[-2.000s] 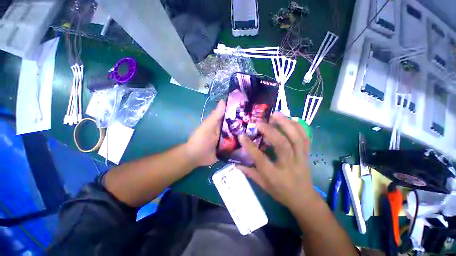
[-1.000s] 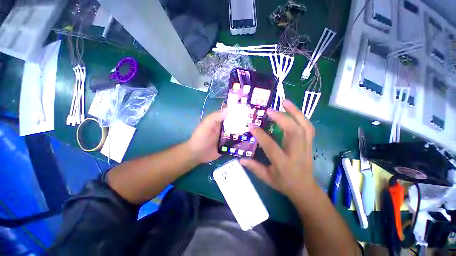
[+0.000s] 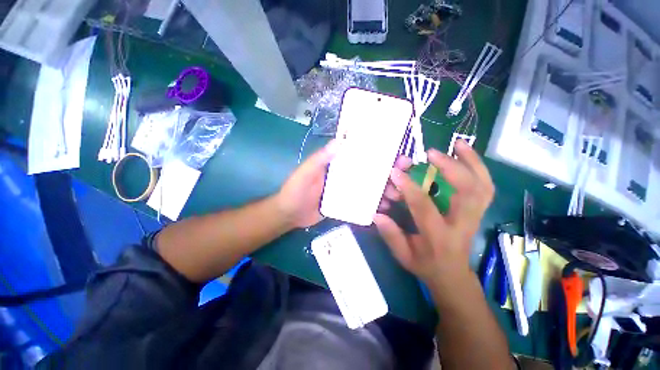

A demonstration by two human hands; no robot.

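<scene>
A smartphone [image 3: 367, 155] with a bright, nearly all-white screen is held upright above the green mat. My left hand [image 3: 310, 186] grips it from the left side, with fingertips showing at its right edge. My right hand [image 3: 438, 217] is just right of the phone, fingers spread, and holds nothing. A white rounded device [image 3: 350, 277] lies below the phone at the mat's front edge, partly over my lap. What is on the phone's screen is too bright to make out.
White cables [image 3: 116, 119], a tape roll [image 3: 134, 178] and plastic bags [image 3: 205, 137] lie left. A slanting grey bar [image 3: 250, 58] stands behind. White trays [image 3: 518, 108] are upper right. Light-blue cutters [image 3: 532, 282], a white stick [image 3: 514, 285] and an orange-and-black tool [image 3: 573, 303] lie right.
The phone's screen went from a dark picture to app icons to nearly all white. My right hand has moved right, off the screen. The view has shifted slightly.
</scene>
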